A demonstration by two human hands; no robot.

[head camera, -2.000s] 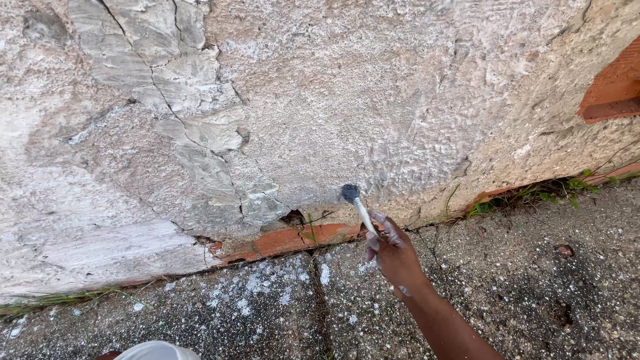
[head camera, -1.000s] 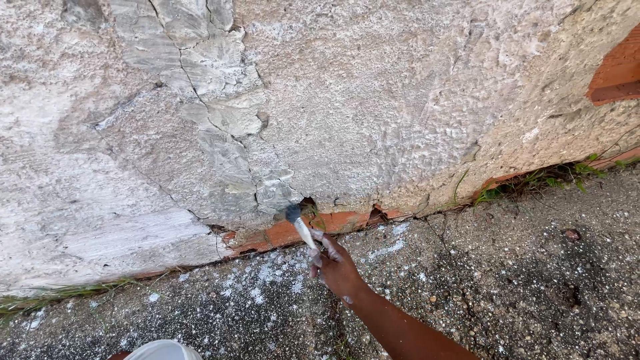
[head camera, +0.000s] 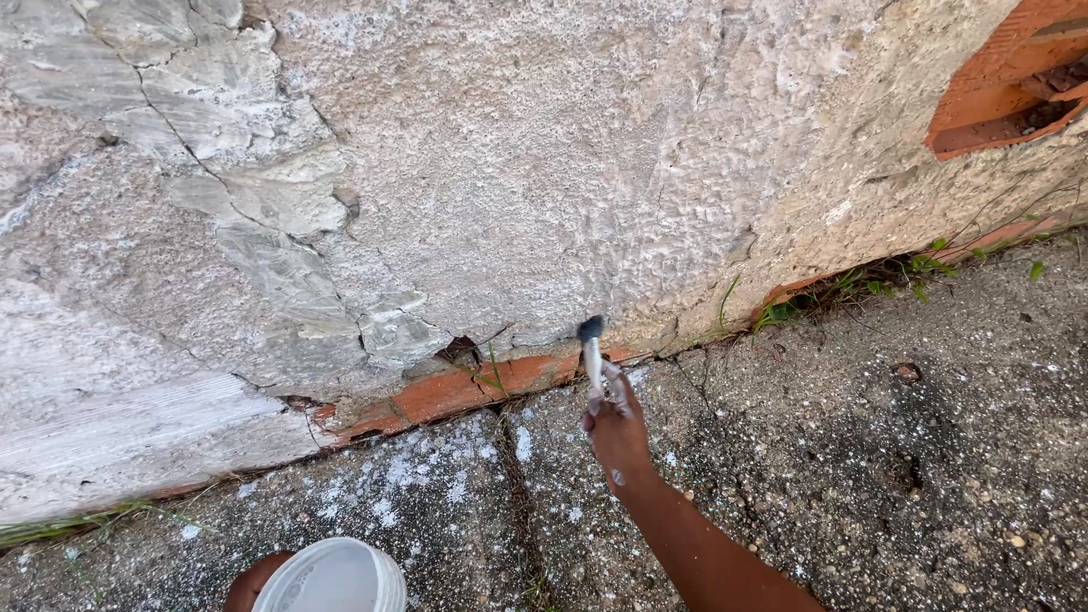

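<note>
My right hand (head camera: 614, 416), spotted with whitish paint, grips the pale handle of a paintbrush (head camera: 592, 348). The brush's dark bristles touch or nearly touch the foot of a rough plastered wall (head camera: 510, 170), just above the exposed red brick edge. At the bottom left, my left hand (head camera: 255, 582) is partly visible beside a white plastic tub (head camera: 330, 578) and appears to hold it. Whitish liquid lies in the tub. Most of my left hand is hidden behind the tub or cut off by the frame's edge.
Cracked grey mortar (head camera: 285, 191) runs down the wall's left part. Red brick (head camera: 459, 387) shows along its base, beside a small hole. A broken hollow brick (head camera: 1003, 93) is exposed at upper right. Weeds (head camera: 884, 280) grow where wall meets the paint-spattered concrete ground (head camera: 816, 442).
Along the wall's base, my right hand with the brush has moved right from beside the small hole, where it was a second ago. More of the tub has come into view.
</note>
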